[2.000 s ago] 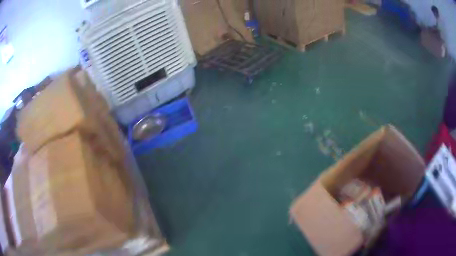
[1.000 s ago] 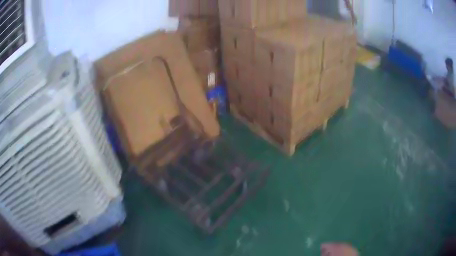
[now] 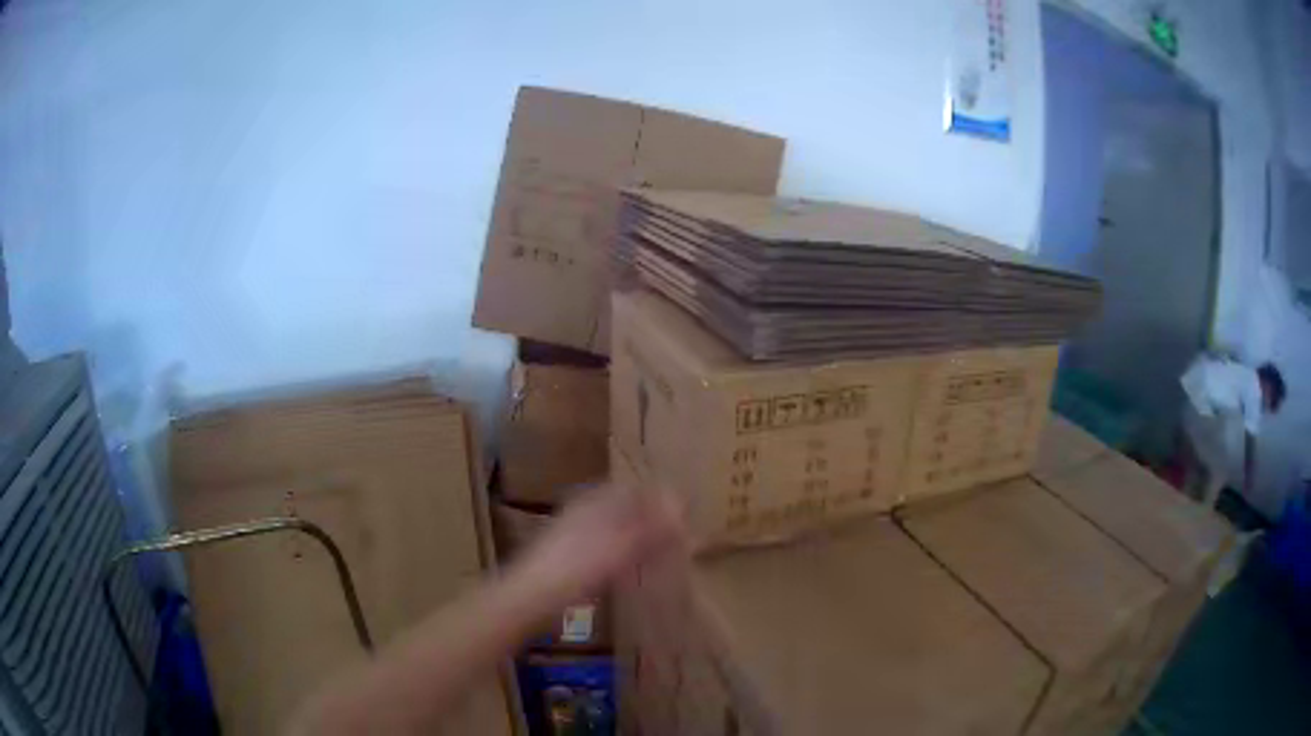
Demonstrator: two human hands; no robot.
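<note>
A stack of flat cartons [image 3: 863,273] lies on top of closed brown shipping cartons [image 3: 820,439]. My left hand [image 3: 633,529] is raised in front of the left side of these cartons, its forearm coming from the bottom edge. It is blurred, so its fingers and any contact with the cartons cannot be told. A second blurred shape just right of it, running down to the bottom edge, looks like my right hand [image 3: 687,604]. Its fingers are not distinct either. No held thing can be made out.
More flat cartons [image 3: 331,532] lean on the wall at left behind a bent metal handle [image 3: 237,532]. A slatted grey machine [image 3: 58,532] stands at far left. A carton sheet [image 3: 568,230] stands upright behind the stack. A person [image 3: 1229,403] is at far right near a door.
The view has moved up and closer to the stacked cartons. The flat cartons on top now show. My left arm has come into view, reaching up; the cart frame on the floor has gone out of view.
</note>
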